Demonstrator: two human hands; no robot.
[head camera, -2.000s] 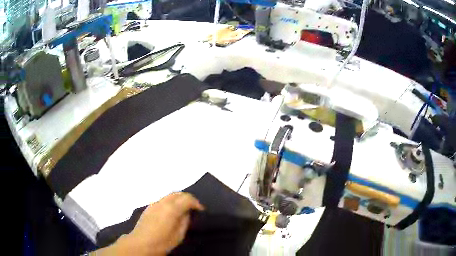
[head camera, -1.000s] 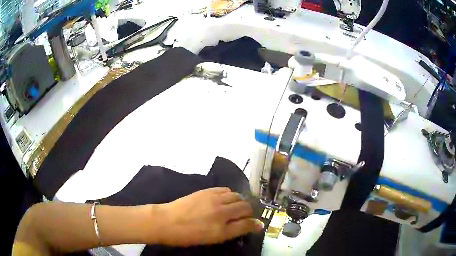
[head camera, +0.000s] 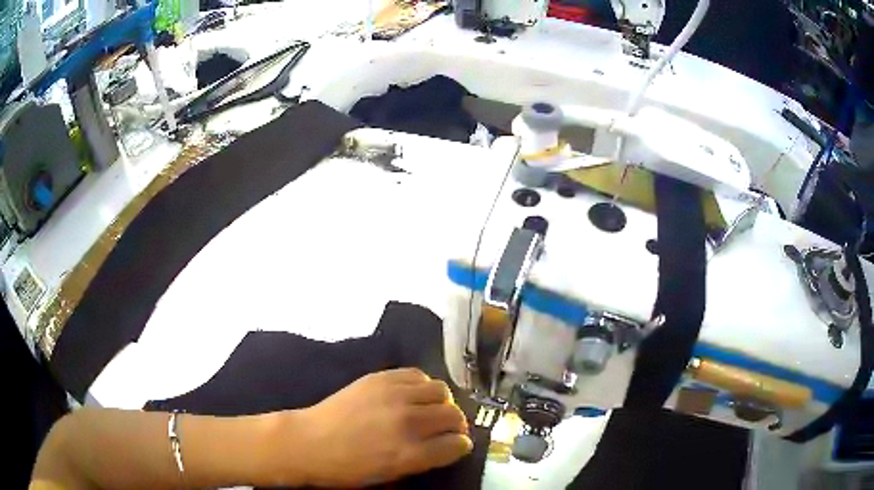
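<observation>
A dark cut panel (head camera: 273, 368) with a stepped far edge lies on the white table left of the needle, its right part at the presser foot (head camera: 487, 400). My left hand (head camera: 388, 426) lies on the panel just left of the foot, fingers curled down and together, holding the cloth against the table; the fingertips' contact is partly hidden. The forearm with a thin bracelet comes in from the lower left. My right hand is not in view. The white sewing machine head (head camera: 585, 258) has a blue stripe and a dark band.
A long dark panel (head camera: 192, 220) curves over brown edging at left. Dark crumpled cloth (head camera: 412, 105) lies behind the table. Dark cloth (head camera: 676, 450) shows below the machine arm at lower right. Other white machines (head camera: 642, 29) stand behind.
My left hand has moved right, from the panel's left part to beside the presser foot. The panel's pointed corner has given way to a stepped edge near the needle. The view has also shifted.
</observation>
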